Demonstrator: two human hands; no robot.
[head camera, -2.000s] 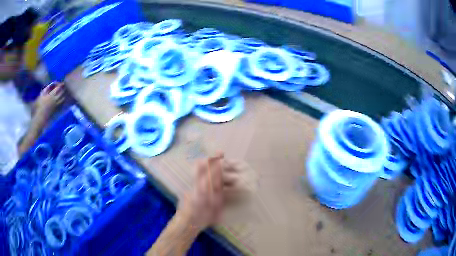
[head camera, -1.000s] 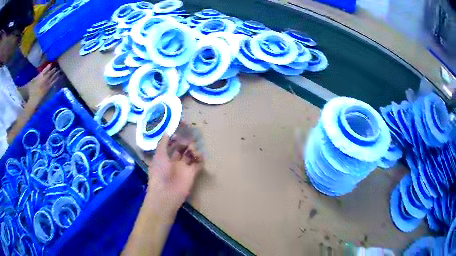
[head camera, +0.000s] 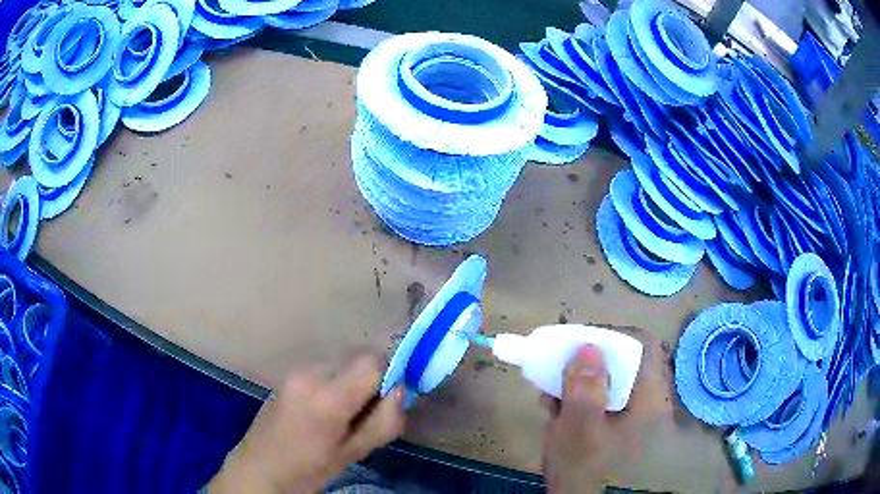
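My left hand (head camera: 314, 420) holds a pleated ring disc (head camera: 439, 333) by its lower left edge, tilted nearly on edge above the board, with its dark blue collar band facing right. My right hand (head camera: 584, 425) grips the white glue bottle (head camera: 584, 362), lying nearly level, its thin teal tip pointing left at the disc's collar. Whether the tip touches the collar I cannot tell. The upright stack of discs (head camera: 434, 183) stands just beyond.
A heap of discs (head camera: 82, 43) lies at the upper left, and a larger dense heap (head camera: 714, 193) at the right. A teal and silver small cylinder (head camera: 740, 455) lies near the right discs. The blue crate (head camera: 48, 357) with loose rings is at the lower left.
The view has turned to the right. My left hand has moved from the left heap and now holds a disc in front of the stack. My right hand has come into view with the glue bottle.
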